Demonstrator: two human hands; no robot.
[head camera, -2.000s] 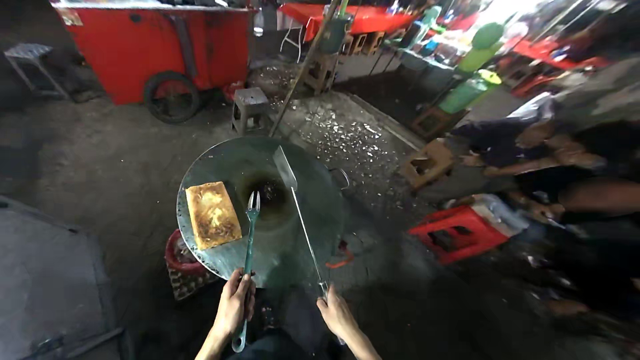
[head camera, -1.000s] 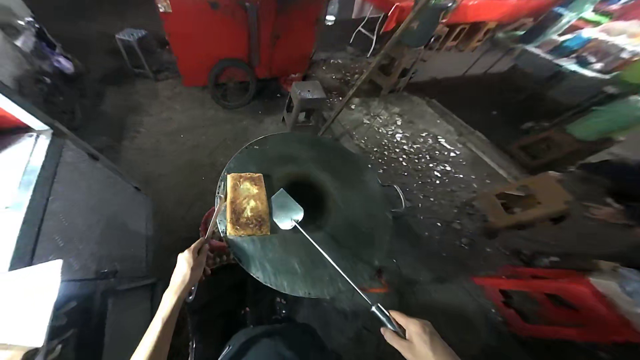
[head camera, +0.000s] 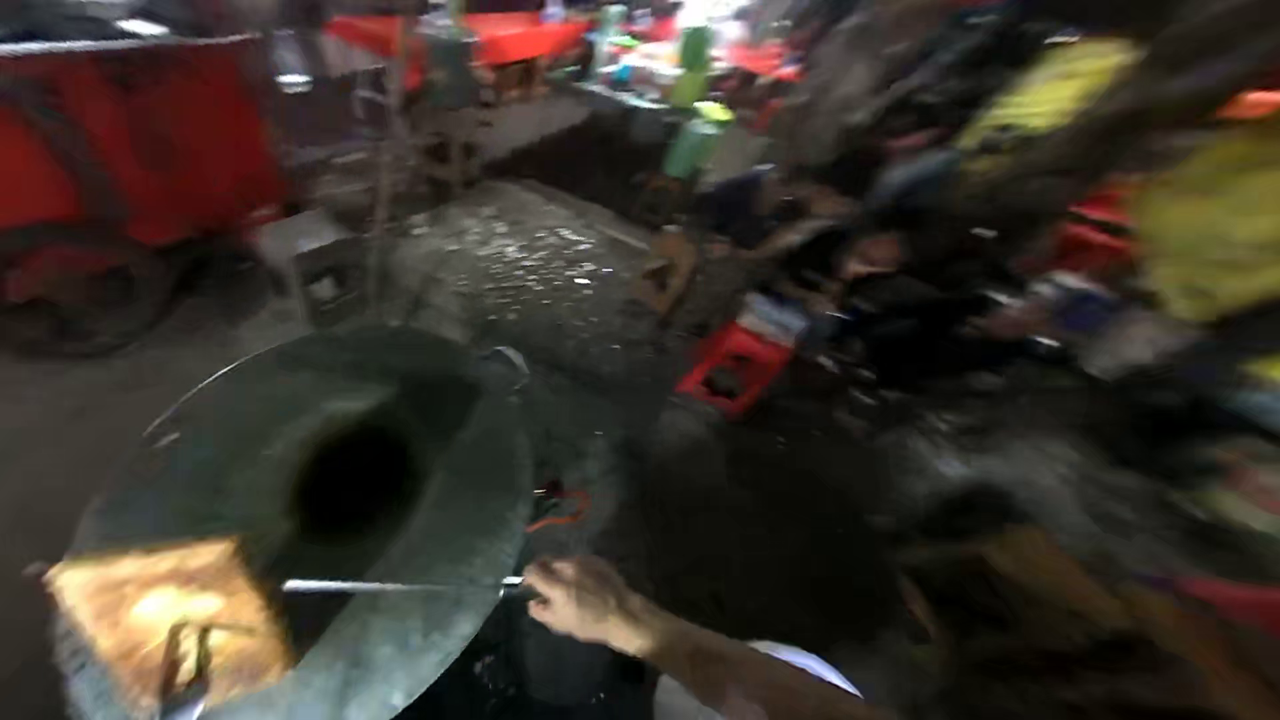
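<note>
A large round metal griddle (head camera: 430, 600) with a dark hollow middle fills the lower left of the head view. On its near left side lies a square, browned folded flatbread (head camera: 170, 620). The prongs of a fork (head camera: 185, 670) overlap the bread; the hand that held it earlier is out of the frame. My right hand (head camera: 585, 605) is closed on the handle of a long metal spatula (head camera: 390, 586), whose shaft reaches left over the griddle toward the bread. The spatula's blade cannot be made out, as it is blurred or hidden at the bread.
A red wheeled cart (head camera: 150, 150) and a stool (head camera: 310, 265) stand beyond the griddle on the left. A red plastic stool (head camera: 738, 365) is right of centre. People sit low at the right, blurred. A thin pole (head camera: 385, 180) rises behind the griddle.
The view has swung far to the right. My left hand has gone out of view. The spatula, earlier beside the bread with its blade in sight, now points left toward it.
</note>
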